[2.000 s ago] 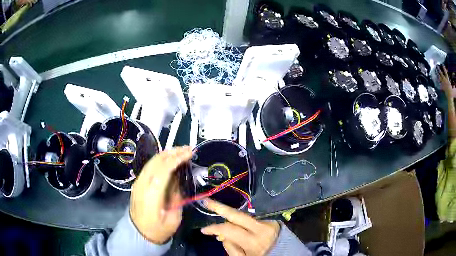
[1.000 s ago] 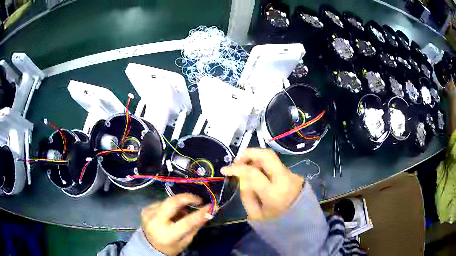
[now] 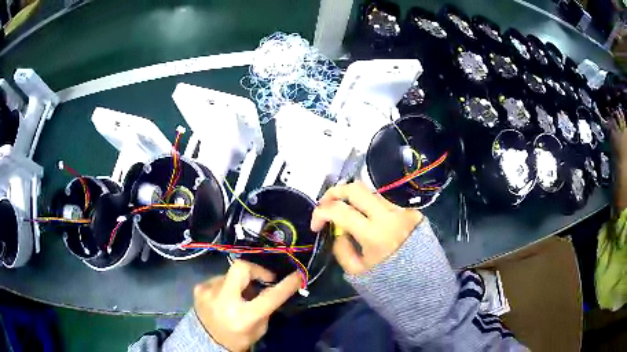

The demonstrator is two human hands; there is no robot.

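A round white camera housing (image 3: pixel 265 206) with a black interior lies open side up in front of me, joined to a white bracket arm (image 3: pixel 313 148). A yellow wire ring (image 3: pixel 280 232) surrounds its hub, beside a silvery motor (image 3: pixel 251 223). Red and dark leads (image 3: pixel 213 247) cross its lower part and reach past its left rim. My left hand (image 3: pixel 240 302) is at the lower rim, fingers bent near a small white plug (image 3: pixel 304 292). My right hand (image 3: pixel 364 223) is at the right rim, fingertips pinched together, with a yellow patch on a finger. What its fingertips hold is too small to tell.
More wired housings stand left (image 3: pixel 175 206) and right (image 3: pixel 411 161). A tangled heap of pale cords (image 3: pixel 292 75) lies behind. Rows of black camera modules (image 3: pixel 512 110) fill the right side. Tweezers (image 3: pixel 463 220) lie near an open cardboard box (image 3: pixel 546 292). Another person's hand (image 3: pixel 615 130) shows far right.
The housing has shifted left and tilted, and its leads now stretch left. My right hand has moved from below the housing to its right rim; my left hand has moved to its lower rim.
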